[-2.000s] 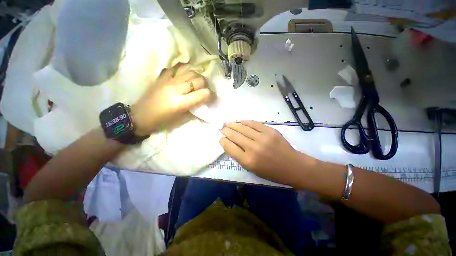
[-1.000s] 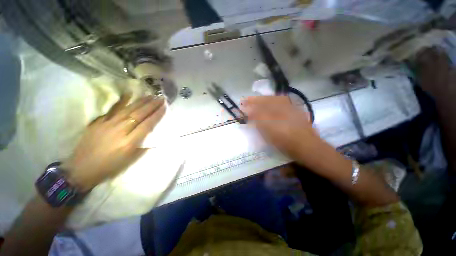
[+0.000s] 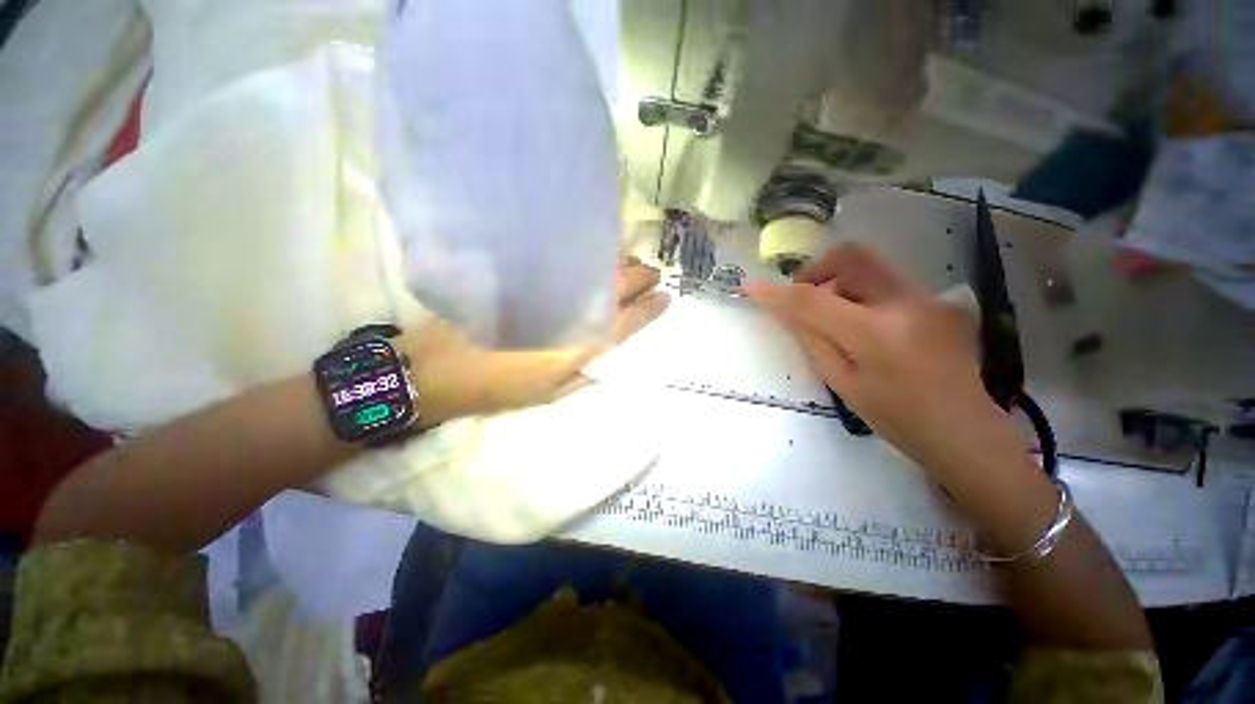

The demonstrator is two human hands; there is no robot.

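Cream fabric [image 3: 220,261] is spread over the left of the machine table, with an edge near the presser foot [image 3: 684,245]. My left hand [image 3: 509,374] lies over the fabric, extended fingertips just left of the foot. A blurred whitish-grey rounded shape [image 3: 496,165] hides part of this hand. My right hand [image 3: 895,351] is over the table right of the foot, fingertips close to the small round metal plate [image 3: 727,279]. Whether it pinches anything is unclear. A dark handle end of the snips [image 3: 848,413] shows beneath it; the rest is hidden.
Black shears [image 3: 1001,310] lie behind my right hand, their loops mostly hidden. The cream ribbed knob [image 3: 791,241] is above my right fingertips. A printed ruler scale [image 3: 826,534] runs along the front edge. A small dark metal part [image 3: 1163,429] is at far right, paper slips [image 3: 1191,200] upper right.
The view has swung back left. My right hand has moved from over the snips and shears to beside the presser foot. My left hand stays on the fabric, now partly hidden by the grey shape.
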